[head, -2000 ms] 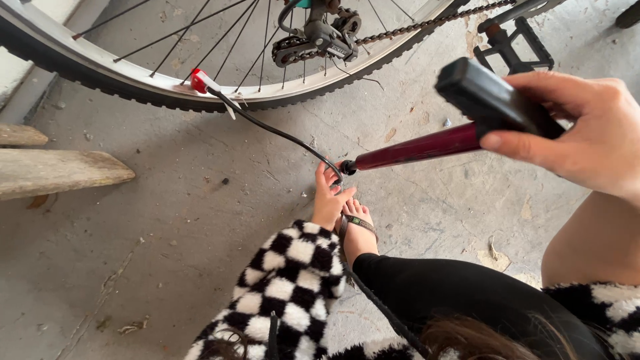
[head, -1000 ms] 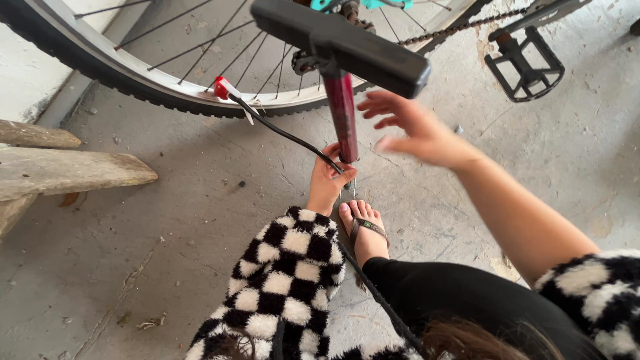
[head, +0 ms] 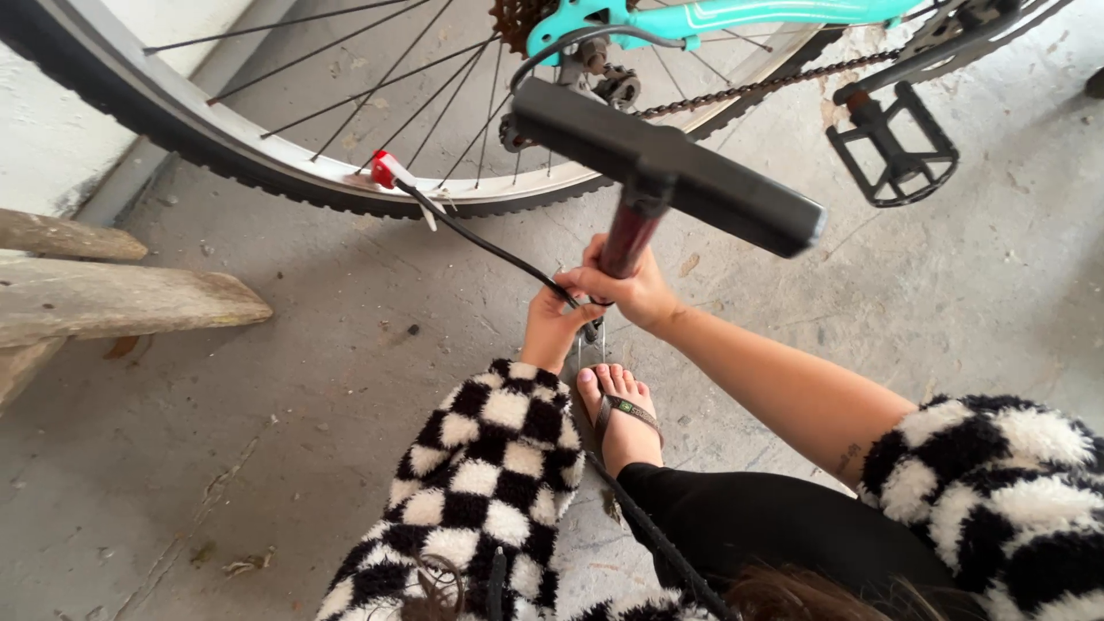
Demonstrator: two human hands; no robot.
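A floor pump with a dark red barrel (head: pixel 628 240) and a black T-handle (head: pixel 673 168) stands in front of the bicycle's wheel. Around the lower barrel my right hand (head: pixel 636 289) is closed. Beside it, my left hand (head: pixel 556 319) holds the black air hose (head: pixel 492 250) near the pump's base. That hose runs to a red and white pump head (head: pixel 385 171) at the wheel's rim. The base is mostly hidden by my hands; thin metal parts show just above my foot in a flip-flop (head: pixel 628 414).
The bicycle wheel's tire (head: pixel 285 191) curves across the top, with a rusty chain (head: pixel 768 84), a turquoise frame (head: pixel 759 12) and a black pedal (head: pixel 895 148) to the right. Weathered wooden legs (head: pixel 129 302) reach in from the left over the concrete floor (head: pixel 302 414).
My right hand was on the pump's handle, then let go, and is now around the lower barrel. The pump has gone from leaning right to more upright. My left hand stays low at the hose.
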